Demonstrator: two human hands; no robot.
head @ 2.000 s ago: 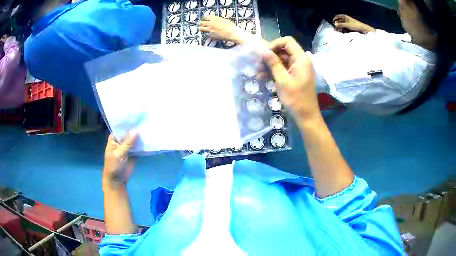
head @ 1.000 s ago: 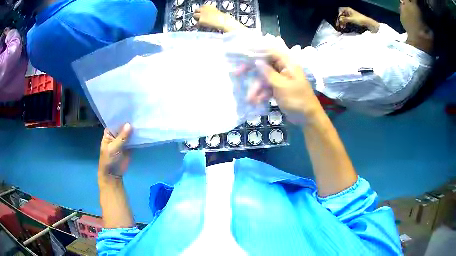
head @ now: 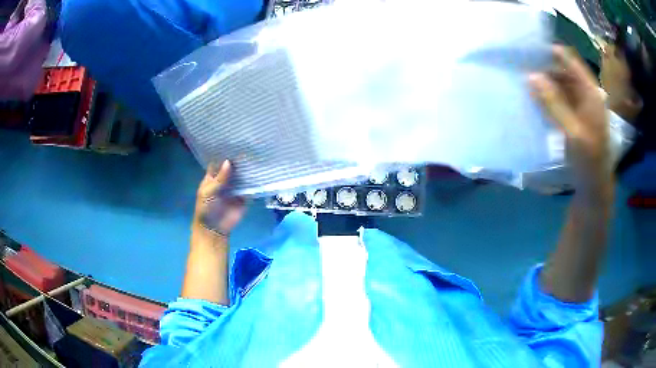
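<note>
A large clear plastic sleeve [head: 205, 68] is held up in front of me. Inside or behind it show a white sheet [head: 374, 93], blurred and very bright, and a ribbed white sheet [head: 252, 115] at its left. My left hand [head: 221, 200] grips the sleeve's lower left edge. My right hand [head: 575, 108], blurred, is at its right end, fingers on the plastic. Below the sleeve shows the near edge of a clear parts tray [head: 360, 210] with silvery-white round parts [head: 347, 198]. The sleeve hides most of the tray.
A person in blue [head: 108, 57] is at upper left, another in pink [head: 21, 43] beyond. A person in white is mostly hidden at right. Red crates [head: 61, 79] stand at left. A rack with red crates [head: 122, 309] and a carton [head: 97, 339] is at lower left.
My right hand has moved right and the sleeve now spreads wider, covering more of the tray. My left hand has shifted slightly right. The ribbed sheet now shows.
</note>
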